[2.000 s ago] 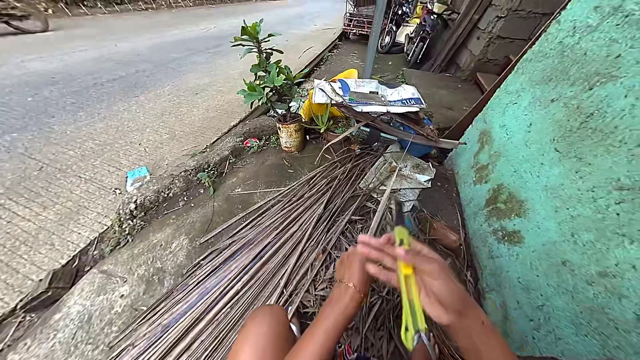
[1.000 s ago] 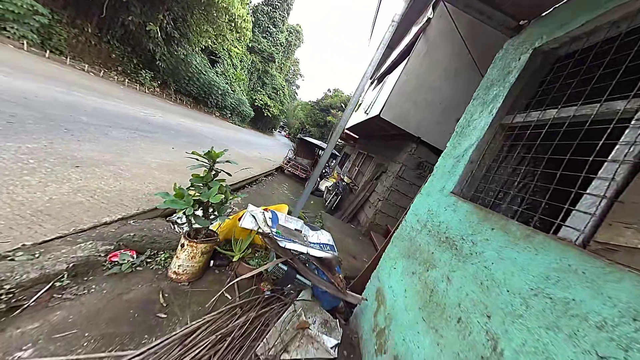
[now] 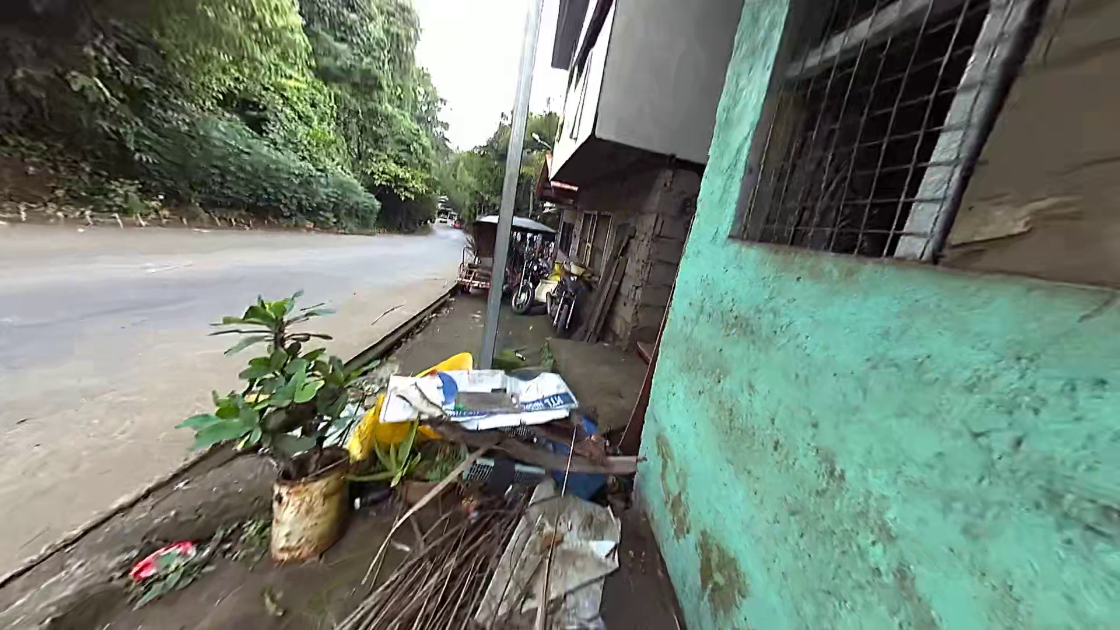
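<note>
Neither of my hands shows in the head view at this moment, so what they hold is hidden. A heap of dry palm fronds (image 3: 446,573) lies at the bottom middle, cut off by the lower edge. Beside it on the right is a dirty, crumpled sheet (image 3: 560,551). Behind them, a white and blue printed sack (image 3: 481,398) rests on pieces of wood (image 3: 534,453), with something yellow (image 3: 385,429) and something blue (image 3: 584,464) around it.
A leafy plant grows in a rusty can (image 3: 308,512) at left. The green wall (image 3: 840,420) with a wire-mesh window (image 3: 866,131) rises at right. Beyond a metal post (image 3: 510,184) stand motorcycles (image 3: 564,297) and a covered tricycle (image 3: 479,258). The road (image 3: 219,297) runs along the left.
The view has swung up from the ground to the street. Two seconds ago both hands were over the fronds, with a yellow-green cutter at the right hand; now hands and tool are out of view.
</note>
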